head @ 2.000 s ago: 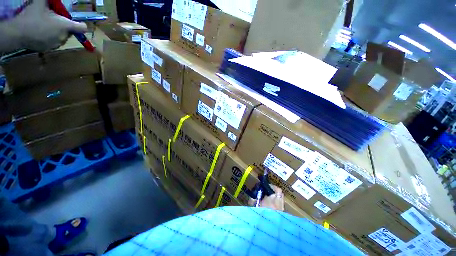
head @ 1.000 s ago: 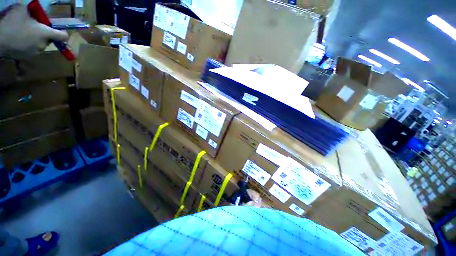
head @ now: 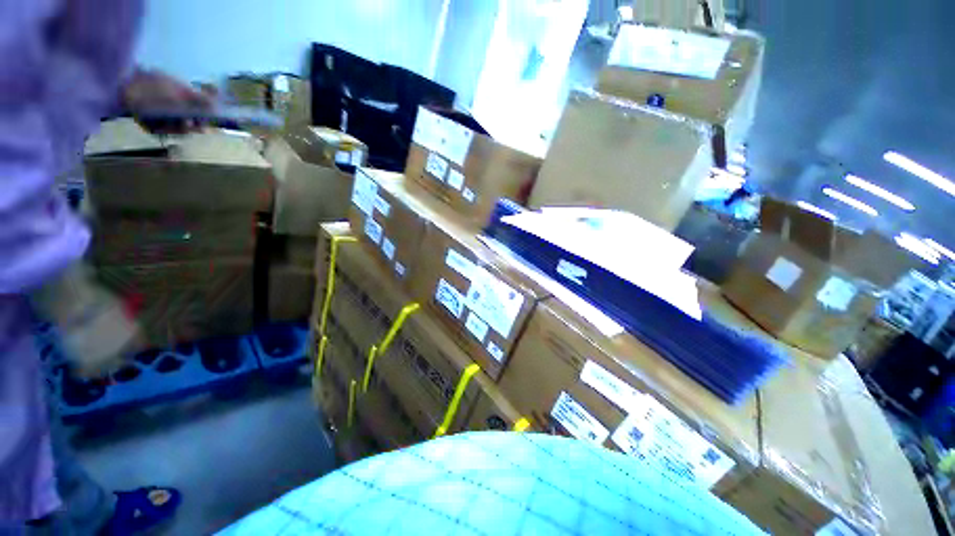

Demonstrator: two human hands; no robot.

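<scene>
Neither of my hands is in view. My light blue checked garment covers the bottom middle of the head view. Nearest in front of me is a stack of brown shipping cartons [head: 654,382] with white shipping labels [head: 482,304] on their sides. A flat stack of dark blue strips [head: 639,314] lies on the carton tops, with white paperwork [head: 618,246] over it. Yellow strapping bands [head: 459,400] run across the lower cartons.
A coworker [head: 31,199] in pinkish clothing stands at the left, hands blurred. Behind are more cartons [head: 173,225] on a blue plastic pallet [head: 168,379] and black bins [head: 367,105]. An open carton [head: 806,277] stands at the right.
My view has tilted up, so the stack sits lower. The hand with a dark object beside the carton labels is out of sight. The coworker's torso has come into view at the left.
</scene>
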